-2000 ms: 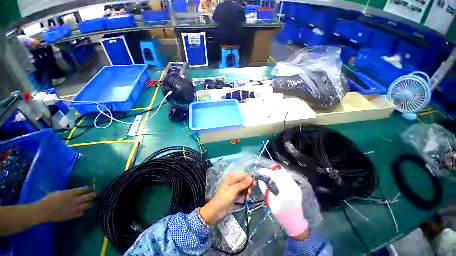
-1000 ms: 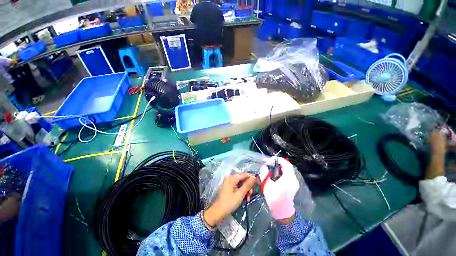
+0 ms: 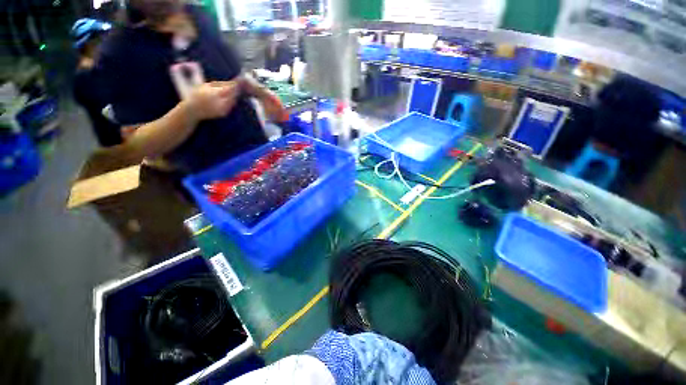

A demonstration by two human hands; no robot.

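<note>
Neither of my hands is in the picture; only blue patterned sleeve cloth shows at the bottom edge. A large black cable coil [image 3: 406,259] lies on the green mat just beyond the sleeve, and its near part is hidden by it. Crinkled clear plastic [image 3: 511,357] lies at the coil's right, cut off by the bottom edge. The scissors and the thicker right coil are not in view.
A blue crate [image 3: 278,244] with red-and-silver pieces stands at the bench's left edge. Below it, a pale-rimmed dark bin [image 3: 101,331] holds black coils. A person [image 3: 173,98] stands behind the crate. A light-blue tray [image 3: 553,259] sits on a cream box [image 3: 639,319].
The view has swung far to the left. My hands, the scissors, the right coil and the fan have left the picture. The standing person and the pale-rimmed bin have come into view.
</note>
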